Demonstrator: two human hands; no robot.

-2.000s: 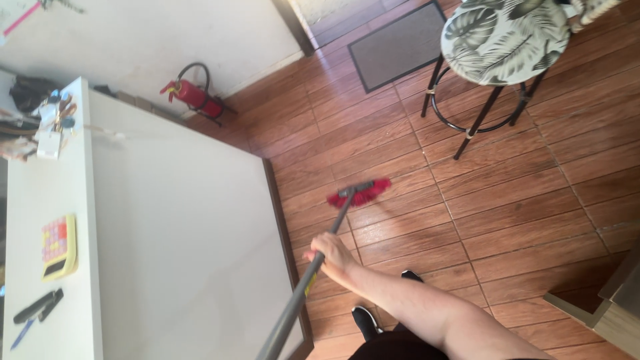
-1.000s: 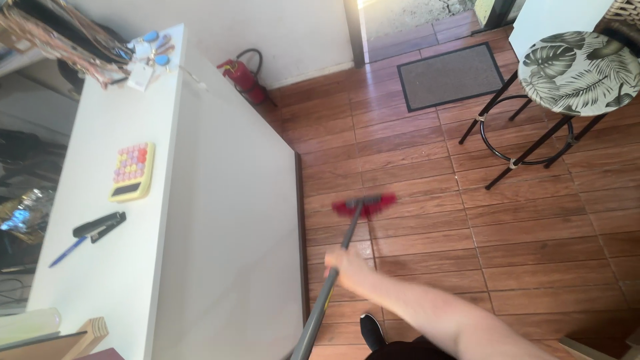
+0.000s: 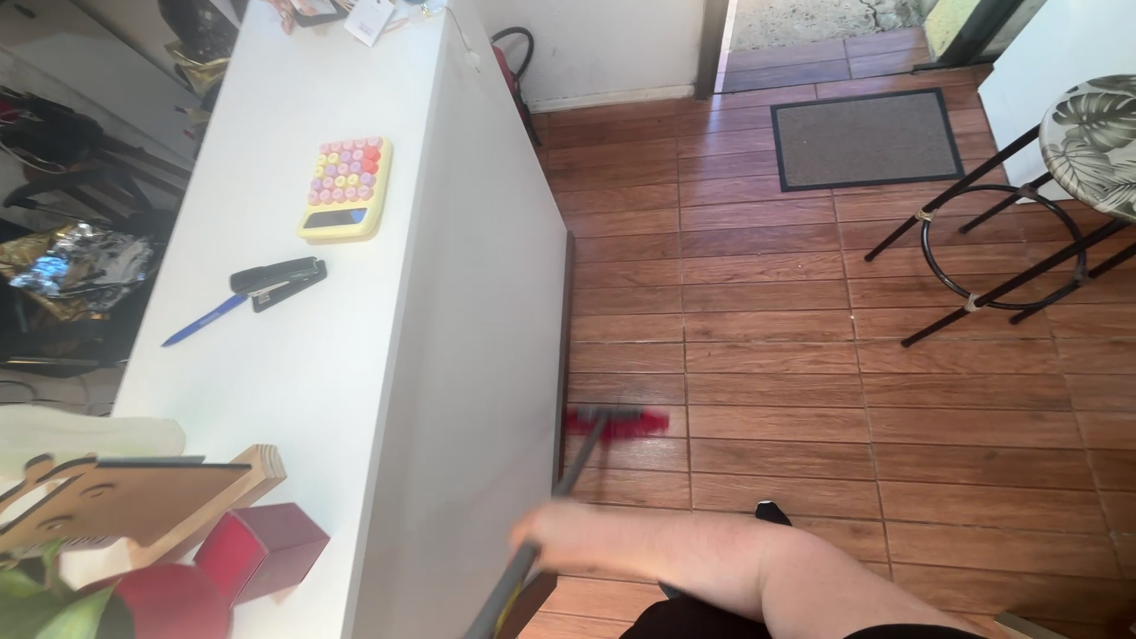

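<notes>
My right hand, blurred, is closed around the grey handle of a broom. My bare forearm reaches in from the lower right. Beyond the hand, the broom's head with red bristles rests on the wood-look tile floor, beside the dark base of the white counter. The handle's near end runs out at the bottom of the view. My left hand is not in view.
On the white counter are a yellow calculator, a black stapler, a blue pen and a dark red box. A doormat lies by the doorway; a leaf-patterned stool stands right. A fire extinguisher is partly hidden.
The broom head has moved across the floor toward the counter's base and closer to my feet, with my right hand still around the handle. The view has shifted toward the counter.
</notes>
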